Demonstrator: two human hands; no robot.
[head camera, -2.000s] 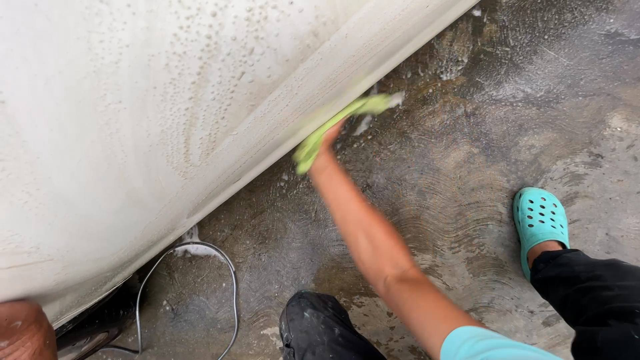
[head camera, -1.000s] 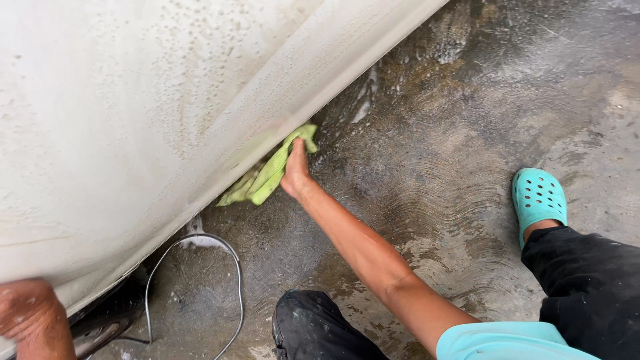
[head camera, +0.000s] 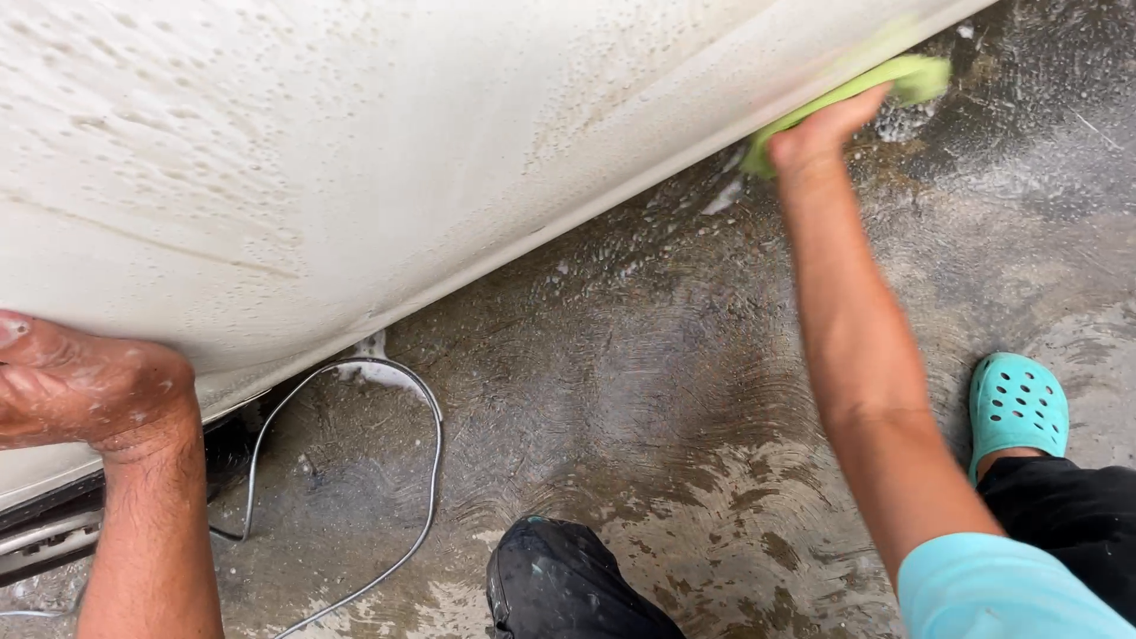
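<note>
My right hand (head camera: 830, 129), at the upper right, holds a lime-green cloth (head camera: 919, 78) against the lower edge of a wet white vehicle body panel (head camera: 426, 133). The cloth is blurred, and the palm and fingers partly cover it. Water drops, suds and brownish streaks mark the panel. At the left edge of the view, my left hand (head camera: 98, 382) is up against the panel, bent at the wrist, with specks of foam on its skin. Its fingers are partly cut off by the frame, so whether it holds anything does not show.
A thin grey hose or cable (head camera: 435, 444) loops over the wet concrete floor (head camera: 621, 373). Dark trim (head camera: 53, 524) lies below the panel at lower left. My bent knee in black trousers (head camera: 568, 577) is at bottom centre, and a turquoise clog (head camera: 1019, 404) stands at right.
My right hand and the cloth have gone from the middle of the panel's lower edge up to the right along it. More of my left hand and forearm shows.
</note>
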